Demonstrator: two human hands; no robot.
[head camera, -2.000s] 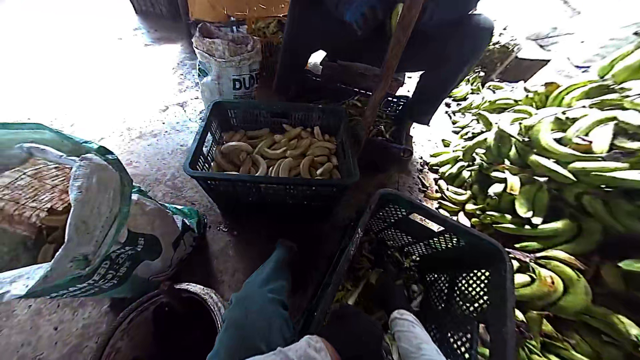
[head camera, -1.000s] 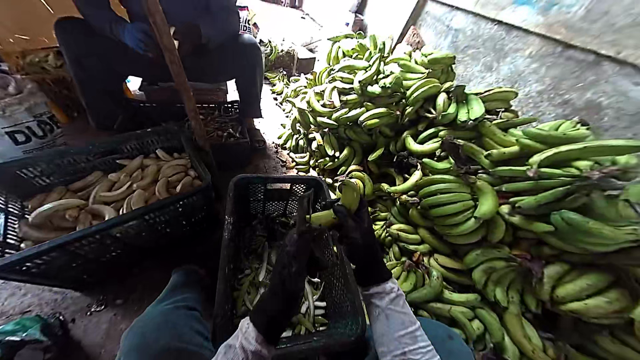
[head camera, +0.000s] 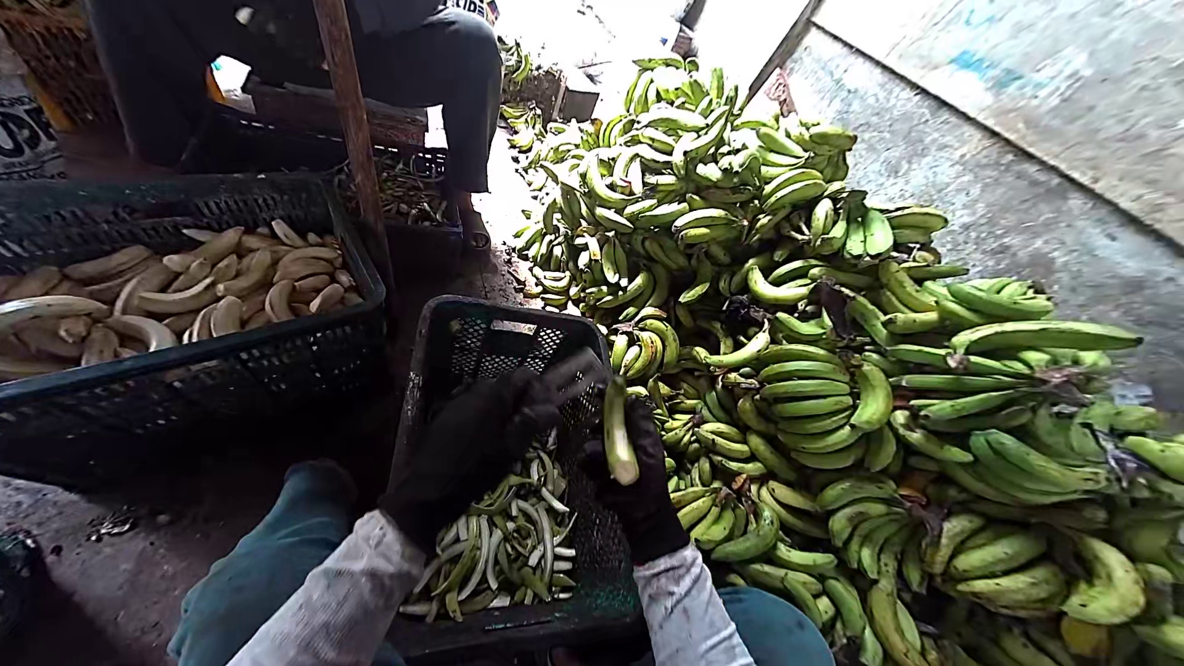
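Observation:
Both hands wear dark gloves and are above a black plastic crate (head camera: 592, 606) that holds strips of green peel (head camera: 495, 546). My right hand (head camera: 638, 472) grips a green plantain (head camera: 617, 430) upright; its lower end is pale and bare of skin. My left hand (head camera: 486, 435) is closed on a flat blade-like tool (head camera: 575, 372), blurred, which points toward the plantain. At left, a larger black crate (head camera: 194, 356) is filled with peeled plantains (head camera: 213, 282).
A large heap of green plantain bunches (head camera: 814, 398) covers the floor at right, against the crate. Behind the crates, a person (head camera: 416, 65) sits near a wooden pole (head camera: 351, 111) and another crate of peels (head camera: 407, 194). A concrete slab (head camera: 999, 157) lies at back right.
The view has swung right from two seconds ago. My right hand, down in the crate then, is now raised with a plantain. Since one second ago, the plantain has turned from sideways to upright.

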